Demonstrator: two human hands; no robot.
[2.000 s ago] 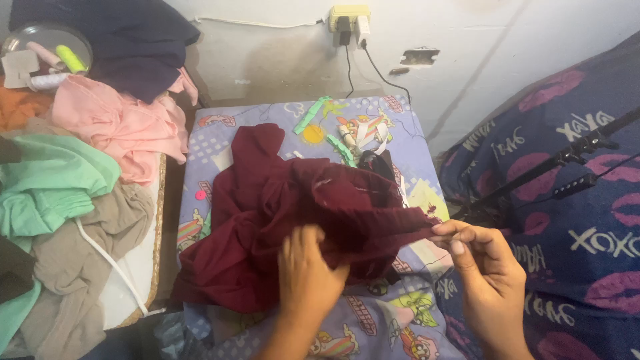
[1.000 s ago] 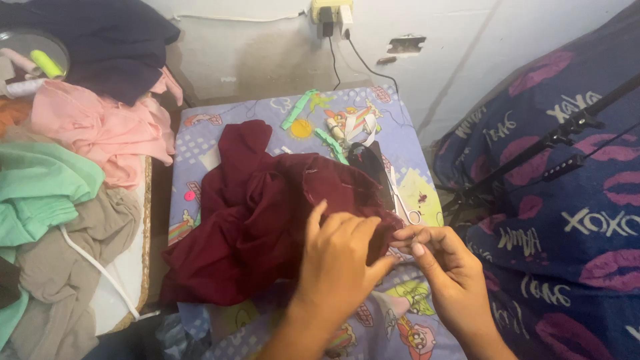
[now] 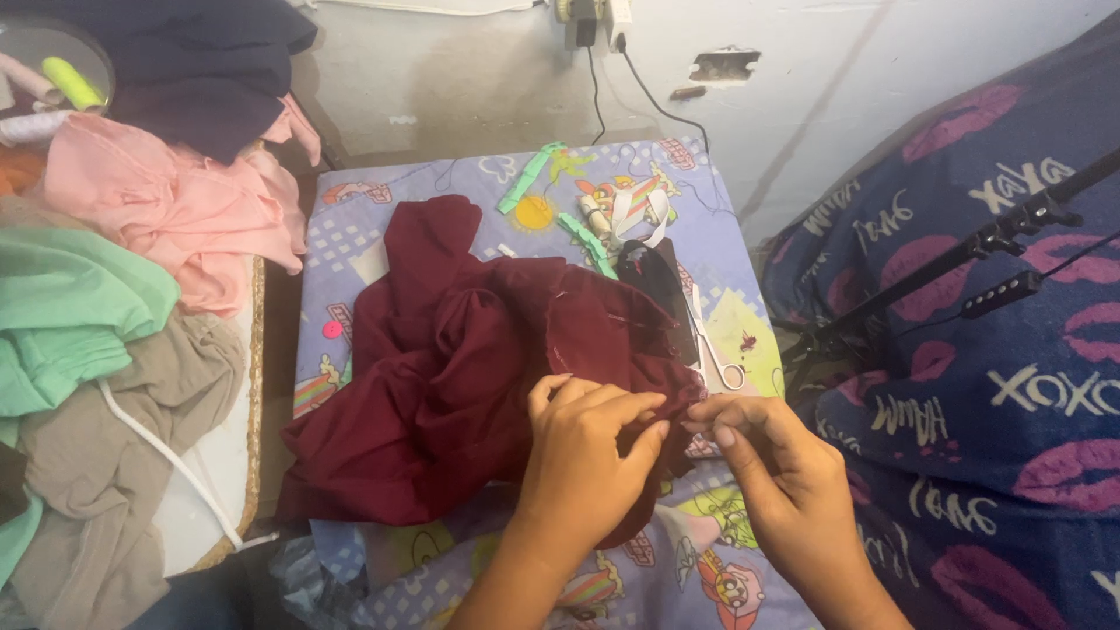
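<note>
Maroon fabric (image 3: 437, 376) lies bunched across the cartoon-print cloth (image 3: 341, 219) on the table. My left hand (image 3: 595, 446) rests on the fabric's lower right part, thumb and forefinger close together near its edge. My right hand (image 3: 770, 446) is beside it, fingertips pinched at the fabric's right edge; whatever fine thing may be between them is too small to tell. Small scissors (image 3: 713, 350) lie just beyond the right hand, beside a black cloth piece (image 3: 652, 276). Mint green strips (image 3: 588, 245) and a white ribbon (image 3: 643, 219) lie behind the fabric.
Pink (image 3: 166, 201), mint green (image 3: 79, 306) and taupe cloths (image 3: 122, 437) are heaped on a white surface at left, near thread spools (image 3: 72, 83). A pink button (image 3: 332, 330) lies left of the maroon fabric. A black metal stand (image 3: 945, 262) crosses the right side before a lip-print blanket (image 3: 1059, 385).
Two seconds ago my right hand held the fabric's edge stretched out to the right; the edge is now lower and my hands are closer together. The scissors have come into plain sight.
</note>
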